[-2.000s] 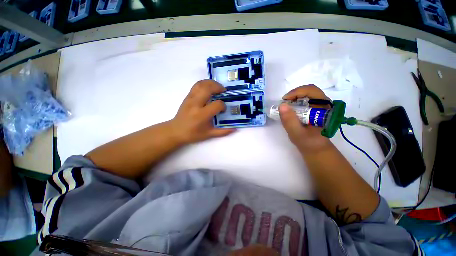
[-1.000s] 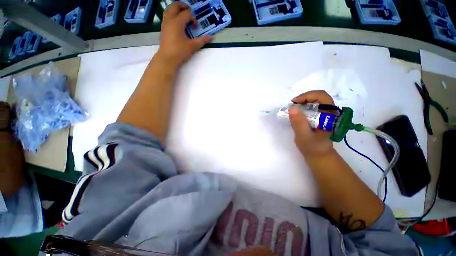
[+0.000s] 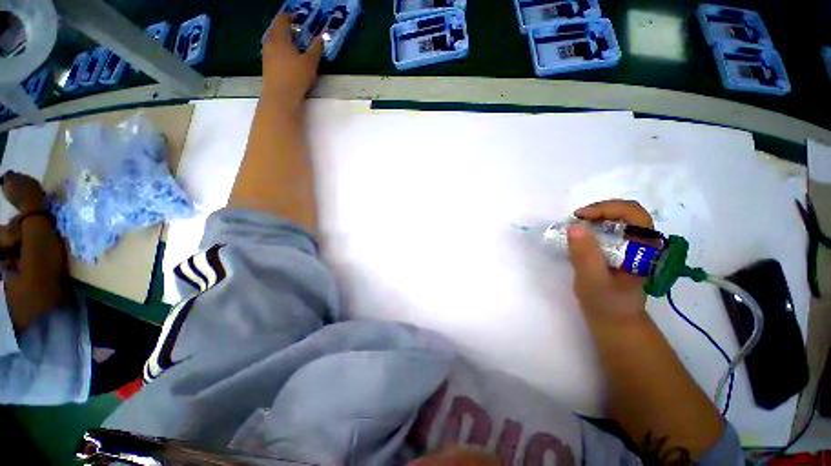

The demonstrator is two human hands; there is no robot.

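My left hand [image 3: 292, 56] reaches over the far table edge onto the conveyor and has its fingers on a pair of light-blue housings [image 3: 341, 27] lying side by side; the fingers hide part of the left one. My right hand [image 3: 610, 259] holds the glue syringe [image 3: 629, 252] over the white work paper [image 3: 437, 200], its thin needle [image 3: 523, 227] pointing left. The green air cap [image 3: 668, 266] sits on the syringe's rear, with the clear air hose [image 3: 749, 314] looping from it and a thin dark cable beside it.
More housings [image 3: 574, 47] lie on the dark green conveyor belt [image 3: 492, 64]. A bag of small blue parts [image 3: 123, 191] lies left, near another person's arm [image 3: 35, 259]. A black phone [image 3: 770, 337] and pliers [image 3: 814, 246] lie right. A grey metal bar crosses upper left.
The two housings have gone with my left hand from the paper to the conveyor and further left along it. My right hand still holds the syringe. The view has shifted.
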